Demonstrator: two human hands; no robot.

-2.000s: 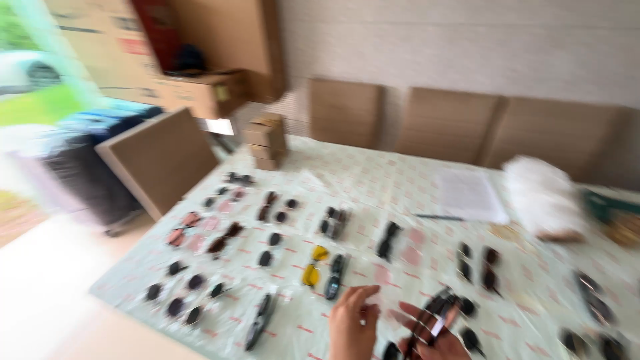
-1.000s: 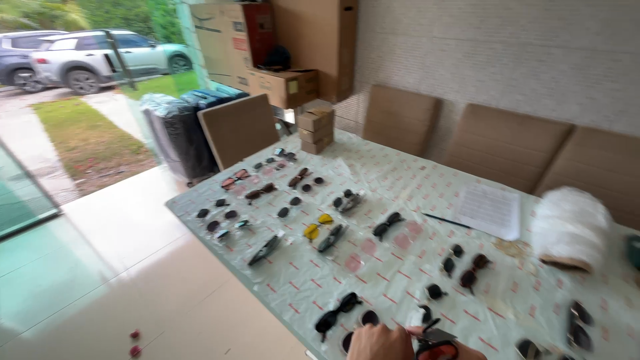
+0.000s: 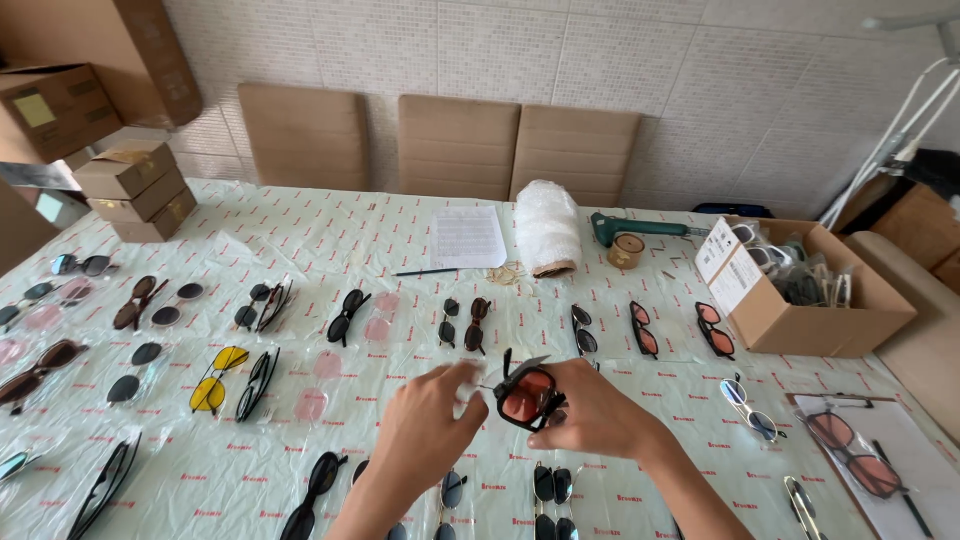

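My right hand grips black-framed sunglasses with red-tinted lenses above the middle of the table. Close to their left side is my left hand, blurred, with its thumb and fingers apart; a thin thing shows between it and the frame, too blurred to name. Below the hands lie gold-framed dark sunglasses. Behind them are brown-framed sunglasses and black sunglasses with dark lenses. Two black pairs with red lenses, one beside the other, lie farther right.
An open cardboard box of bagged eyewear stands right, near a clipboard. Along the back are a bubble-wrap roll, a green tape dispenser or similar tool, tape, a printed sheet and small stacked boxes. Many sunglasses cover the left.
The view has swung right, bringing in the cardboard box and clipboard. Both hands are now raised over the table's middle, the red-lensed sunglasses plainly in the right one.
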